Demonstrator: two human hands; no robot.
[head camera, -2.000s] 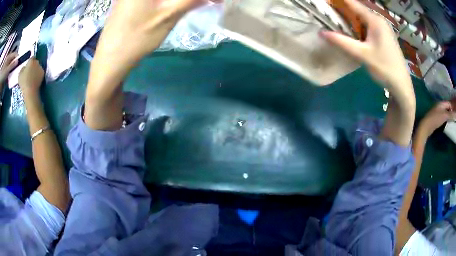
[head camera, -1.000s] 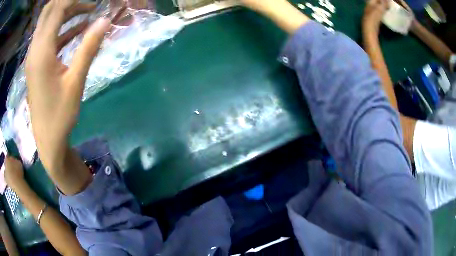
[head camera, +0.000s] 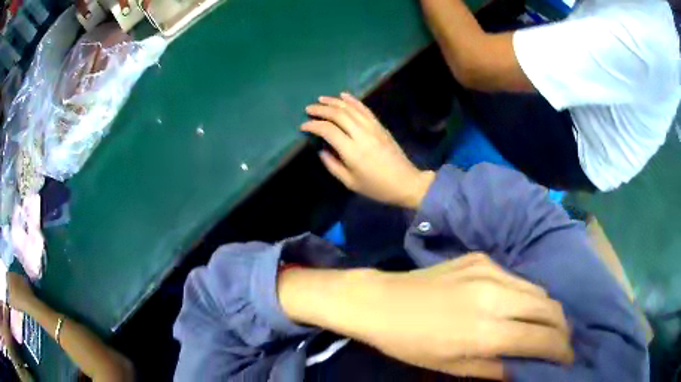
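Observation:
My right hand (head camera: 366, 149) is open and empty, palm down, with its fingertips over the near edge of the green bench (head camera: 187, 82). My left hand (head camera: 478, 321) reaches across my body and lies over my right forearm sleeve; its fingers are bent and slightly blurred, and I cannot see under them. A cream housing (head camera: 179, 16) lies at the top left, cut off by the picture's edge. Other cream housings with brown straps (head camera: 121, 13) stand beside it. Two tiny white bits (head camera: 200, 131) (head camera: 244, 167) lie on the bench.
A crumpled clear plastic bag with brown showing through (head camera: 93, 86) lies along the left. A dark navy packet (head camera: 54, 201) is below it. A neighbour's forearm (head camera: 82, 347) is at lower left. Another person in a white sleeve (head camera: 590, 67) sits at upper right.
The view has swung round. My right hand has come back from the housing to the bench's near edge. My left hand has moved from the plastic bag across to my right forearm.

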